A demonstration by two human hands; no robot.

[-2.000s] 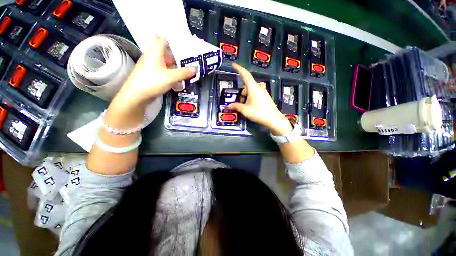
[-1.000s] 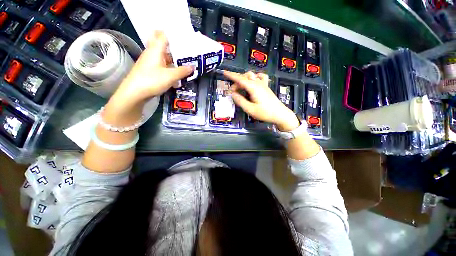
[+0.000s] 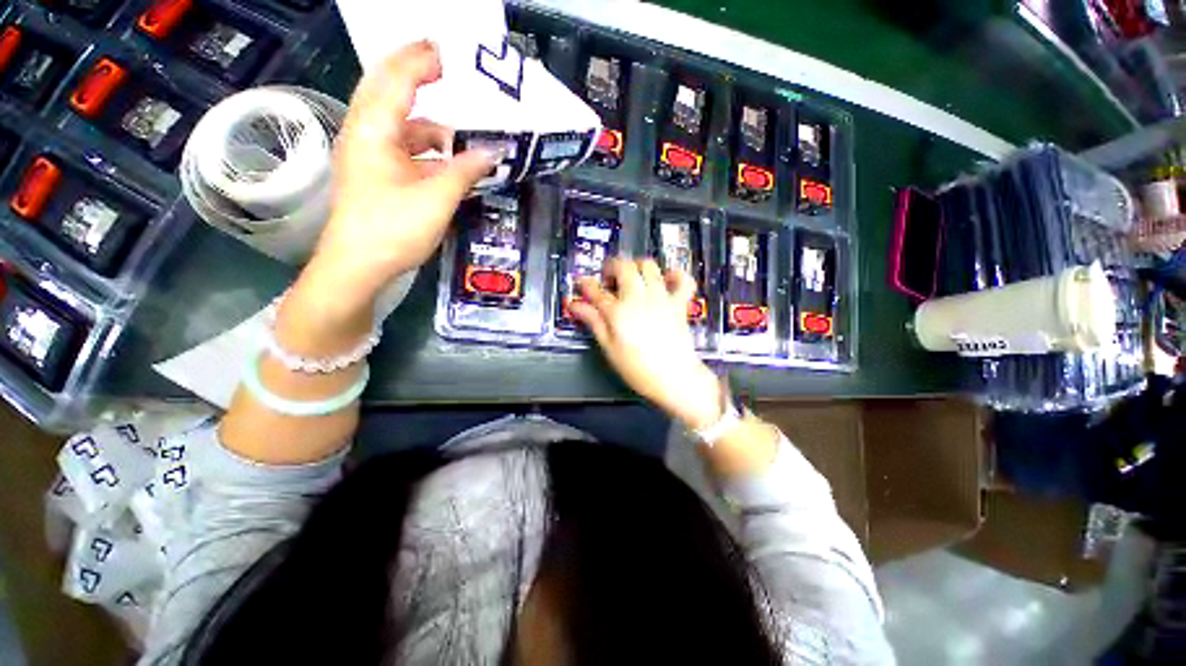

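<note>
My left hand (image 3: 390,182) holds the white release liner strip (image 3: 436,37) between thumb and fingers, with black-and-white stickers (image 3: 559,150) at its folded end. The strip hangs above the near-left pockets of a clear blister tray (image 3: 650,202). The tray holds two rows of black electronic units with red-orange ends. My right hand (image 3: 640,319) has its fingertips on or just over the lower end of the unit (image 3: 592,245) in the second near pocket. The fingers hide its red end. Whether they hold anything cannot be told.
A white liner roll (image 3: 254,163) stands left of the tray, beside another filled tray (image 3: 111,358). At right are a pink-edged smartphone (image 3: 917,243), a cream tumbler (image 3: 1014,312) and stacked clear trays (image 3: 1041,195). Used liner waste (image 3: 111,494) lies below the bench edge; a cardboard box (image 3: 923,468) is lower right.
My right hand has moved down to the lower end of the second near unit. My left hand has turned the strip, and a black bracket mark now shows on it.
</note>
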